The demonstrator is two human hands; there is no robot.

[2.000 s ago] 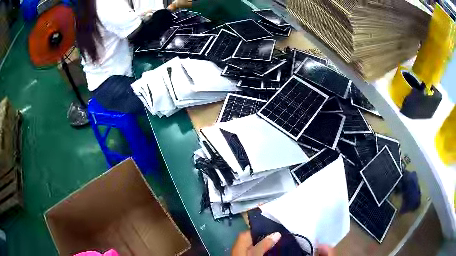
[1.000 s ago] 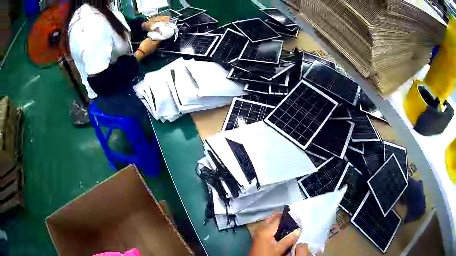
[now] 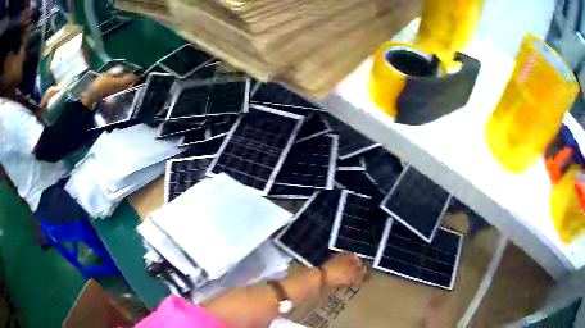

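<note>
My left hand (image 3: 345, 271), in a pink sleeve with bands at the wrist, reaches across the cardboard liner to the near edge of a framed solar panel (image 3: 360, 221). The hand is blurred, so I cannot tell whether its fingers grip the panel. My right hand is not in view. A stack of white sleeved panels (image 3: 221, 221) lies left of the hand, with black leads at its left edge. Many loose black panels overlap behind it, including a large one (image 3: 258, 148) and a tilted one (image 3: 418, 202). A small white piece shows at the bottom edge.
A white shelf (image 3: 442, 150) on the right holds yellow tape rolls (image 3: 529, 106), a black tape dispenser (image 3: 439, 96) and stacked brown cardboard (image 3: 301, 41). At left, another person (image 3: 25, 150) reaches over panels beside a second white stack (image 3: 122, 163). A brown carton (image 3: 96, 307) stands below left.
The view has swung right, toward the shelf. My left hand has left the sleeve it was handling and reached out to the loose panels. My right hand has gone out of view. The stack's top now looks plain white.
</note>
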